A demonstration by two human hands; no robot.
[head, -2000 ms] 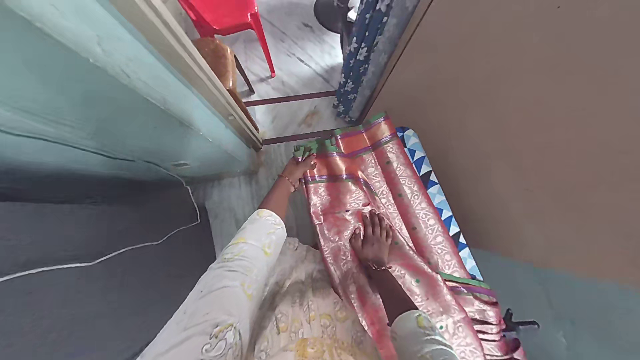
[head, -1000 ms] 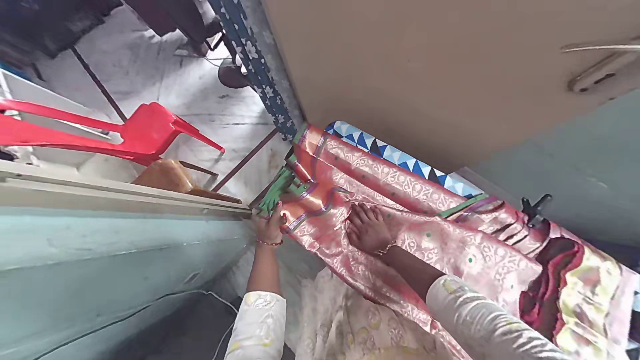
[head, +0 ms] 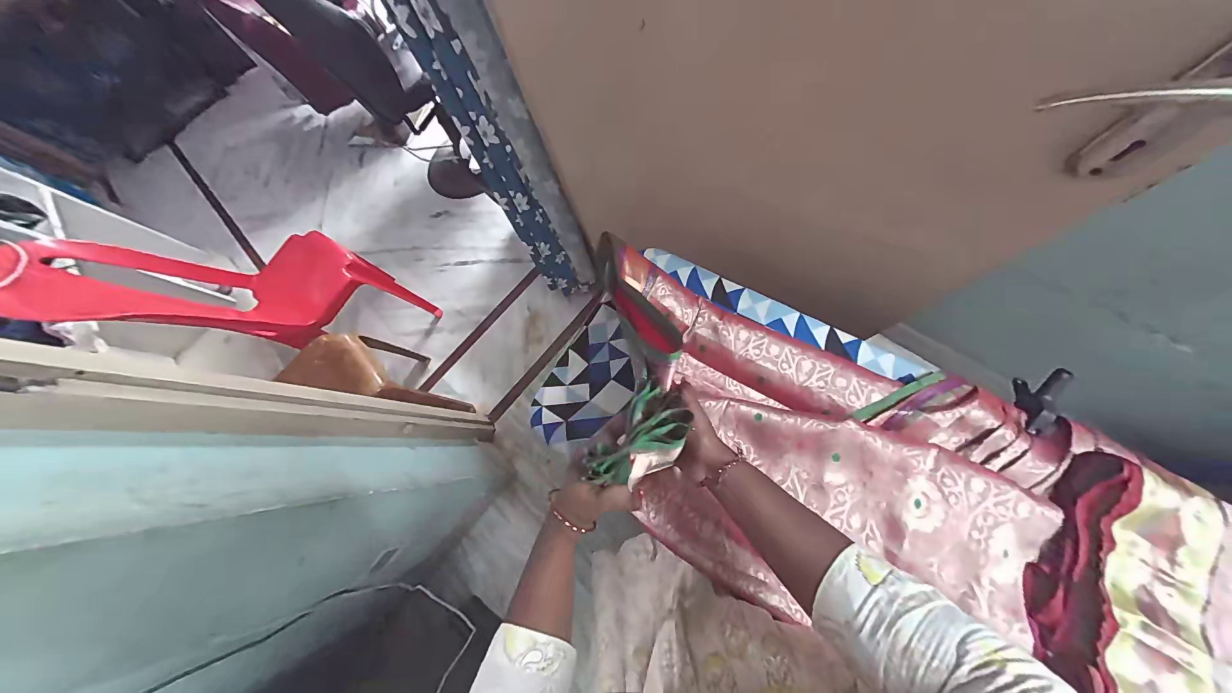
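A pink brocade sari (head: 837, 462) with green dots lies over a surface covered in blue and white triangle-patterned cloth (head: 577, 385). Its green-edged end is bunched into pleats (head: 654, 428) between my two hands. My left hand (head: 602, 491) grips the lower left side of this bunch. My right hand (head: 701, 443) holds its right side, with the fingers partly hidden behind the folds. An orange and red part of the border (head: 650, 318) hangs just above the hands.
A black clip (head: 1042, 399) stands by maroon cloth (head: 1078, 568) at the right. Left are a red plastic chair (head: 308, 279), a brown chair (head: 337, 366) and a pale blue wall (head: 241, 510). A floral blue curtain (head: 491, 144) hangs beside a brown door panel (head: 770, 144) with a handle (head: 1116, 140).
My right hand has left the flat part of the sari and joined my left hand at the green edge. The edge is now gathered between both hands. The view has turned.
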